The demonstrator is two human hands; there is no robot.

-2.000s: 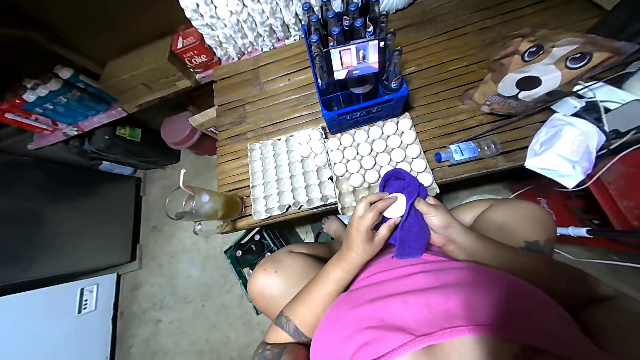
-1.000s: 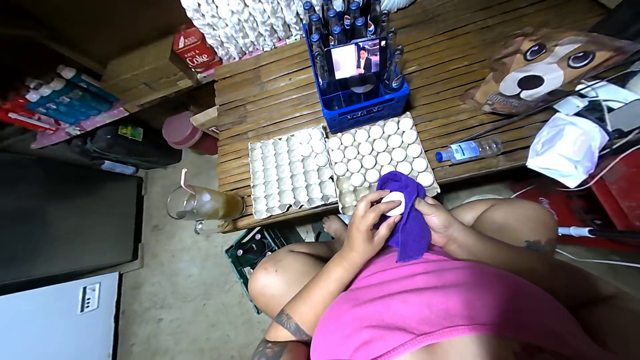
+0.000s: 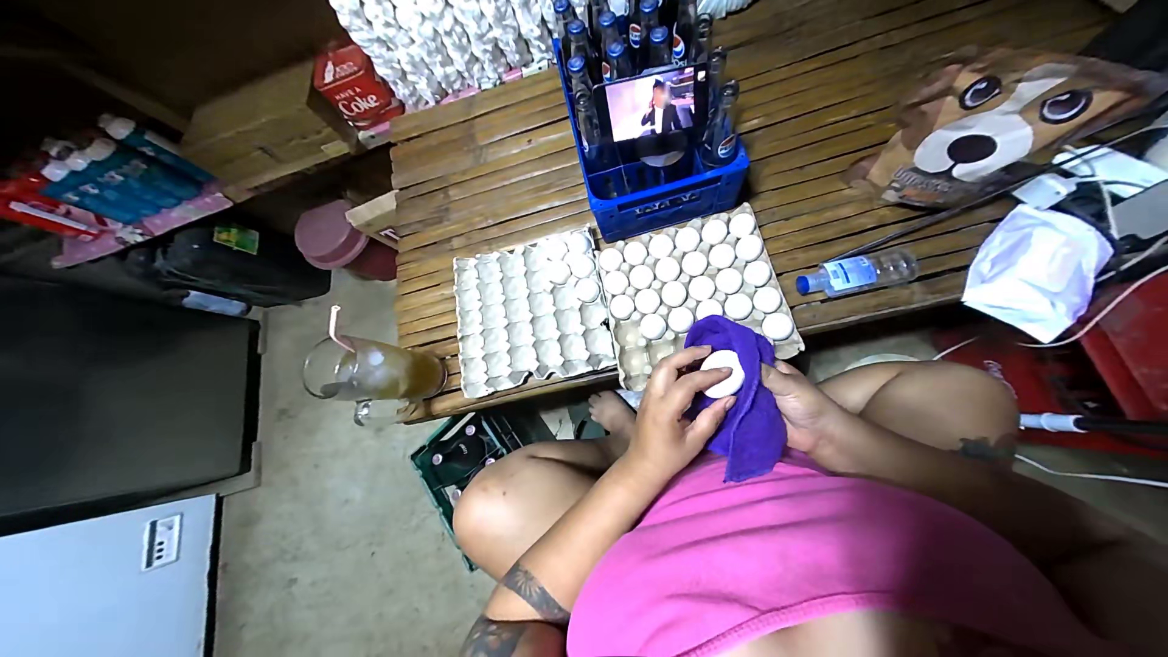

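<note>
My left hand (image 3: 680, 408) has its fingers and thumb on a white egg (image 3: 724, 373), which rests against a purple cloth (image 3: 753, 415). From the other side my right hand (image 3: 803, 401) grips the cloth, its fingers partly hidden beneath it. Just beyond the hands lies an egg tray (image 3: 636, 363) with many white eggs and a few vacant cups at its near edge. Beside it on the left, a second pulp egg tray (image 3: 511, 319) holds several eggs at its far right corner.
A blue bottle crate (image 3: 671, 205) with glass bottles and a phone (image 3: 652, 102) stands behind the trays. A plastic bottle (image 3: 858, 273) lies to the right. At the table's left edge is a pitcher (image 3: 388, 370) of brownish liquid. A green crate (image 3: 465, 456) stands on the floor.
Both hands stay near the same spot with the egg and cloth. The fingers around the egg have shifted slightly. The phone's picture has changed.
</note>
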